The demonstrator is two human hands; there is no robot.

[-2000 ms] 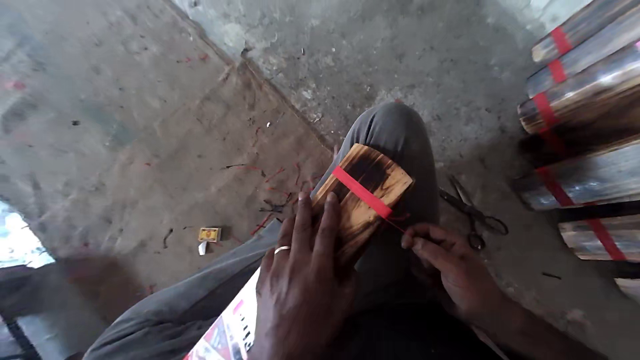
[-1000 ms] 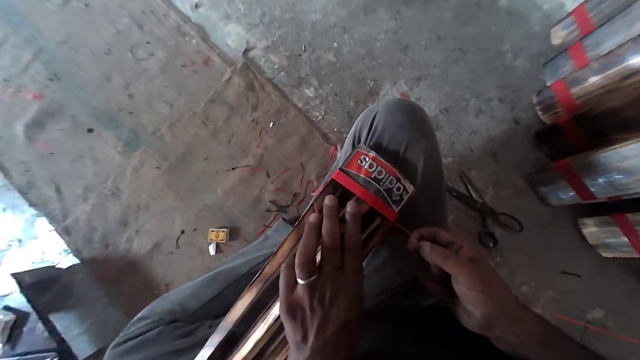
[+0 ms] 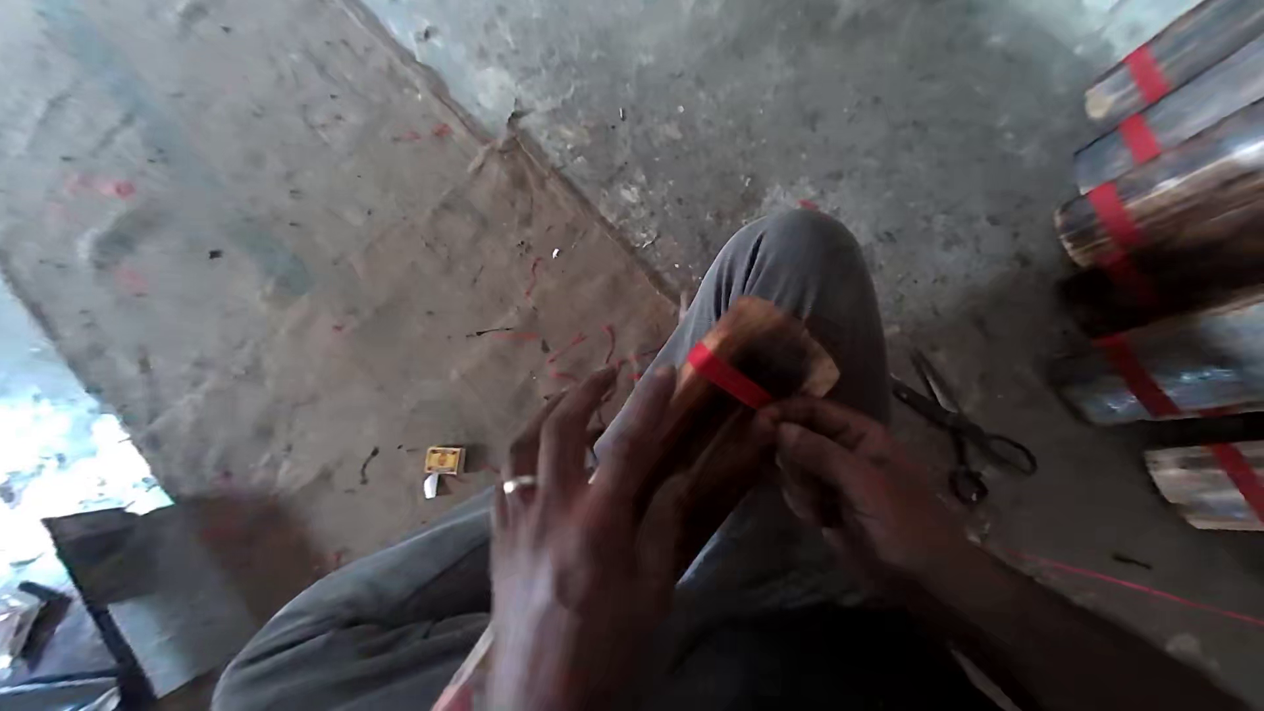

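Note:
A wooden cricket bat (image 3: 765, 341) lies along my thigh, its end near the knee, and a red tape band (image 3: 729, 376) crosses it just below that end. My left hand (image 3: 592, 523), wearing a ring, is blurred and lies over the bat's left side with its fingers spread; whether it presses on the wood cannot be told. The thumb and fingertips of my right hand (image 3: 849, 474) pinch the red band's end at the bat's right edge. Part of the bat is hidden under both hands.
Scissors (image 3: 963, 430) lie on the floor right of my knee. Several bats with red bands (image 3: 1116, 217) are lined up at the right edge. A small matchbox (image 3: 444, 460) and red thread scraps (image 3: 568, 348) lie on the brown floor sheet (image 3: 395, 267). A red thread (image 3: 1136, 585) runs at the lower right.
The bat has been turned over: one second ago a printed label showed on its upward face, now bare wood does. My left fingers have spread apart. My right hand stays at the band's end.

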